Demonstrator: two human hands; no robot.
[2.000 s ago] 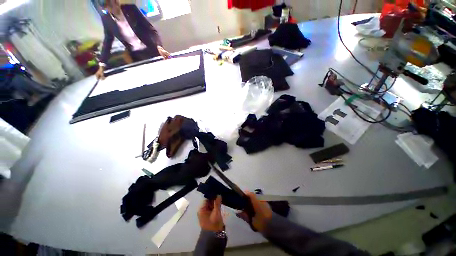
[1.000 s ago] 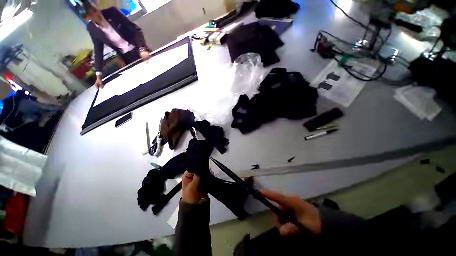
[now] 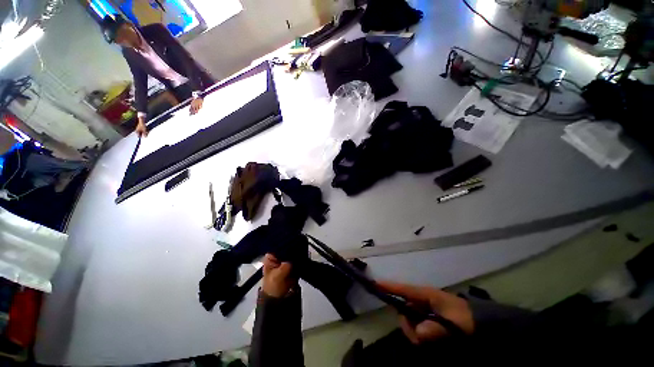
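Note:
My left hand (image 3: 277, 275) grips dark fabric strips (image 3: 289, 233) near the lower middle, and a dark length hangs from it to the lower right. The rest of the black heap (image 3: 221, 276) lies to the left of the hand. My right hand (image 3: 434, 313) holds the black shears (image 3: 358, 276) by the handles. Their blades point up and left, with the tips just right of the bunched fabric. Whether the blades touch the cloth, I cannot tell.
The steel ruler (image 3: 502, 233) lies to the right along the table's near side. Beyond are a dark block (image 3: 463, 172), a marker (image 3: 460, 193), a second black heap (image 3: 398, 147), clear plastic (image 3: 349, 115) and brown fabric (image 3: 251, 188). A person stands across the table with both hands on a large framed sheet.
Since two seconds ago, my left hand has moved left and up to the heap. My right hand has moved right and down with the shears. In the last second both hands barely move.

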